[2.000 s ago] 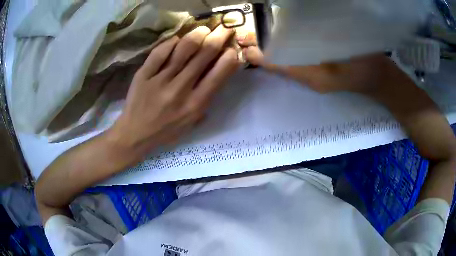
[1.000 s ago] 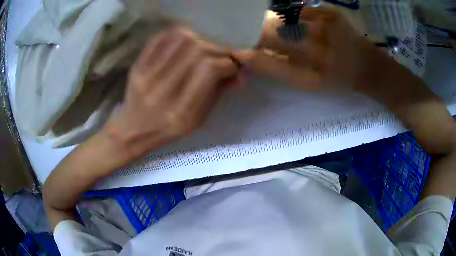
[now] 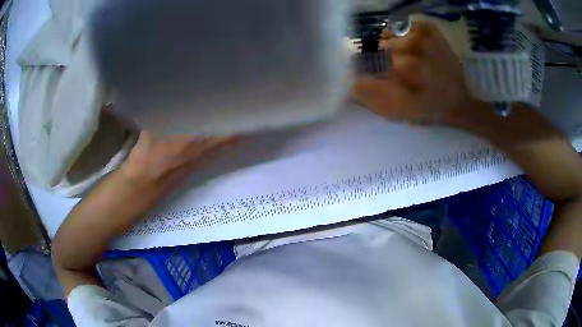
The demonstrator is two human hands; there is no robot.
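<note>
A cream cloth garment [image 3: 73,121] lies in a heap at the left of the table. The large blurred pale machine head [image 3: 223,64] covers the upper middle. My left hand [image 3: 172,153] is under its lower edge; the fingers are mostly hidden, so its hold cannot be told. My right hand [image 3: 418,80] is bent beside a dark ribbed block [image 3: 371,45] at the lit machine bed. Its fingertips are partly hidden and blurred, and no held thing can be made out.
A ruler [image 3: 319,191] is printed along the white table's front edge. Blue crates [image 3: 510,223] are below the table at both sides. A ribbed machine part [image 3: 498,70] and a printed label strip [image 3: 536,64] are at the upper right.
The pale machine head has come to cover the upper middle of the view. My left hand has moved left and is partly hidden. My right hand is now apart from it.
</note>
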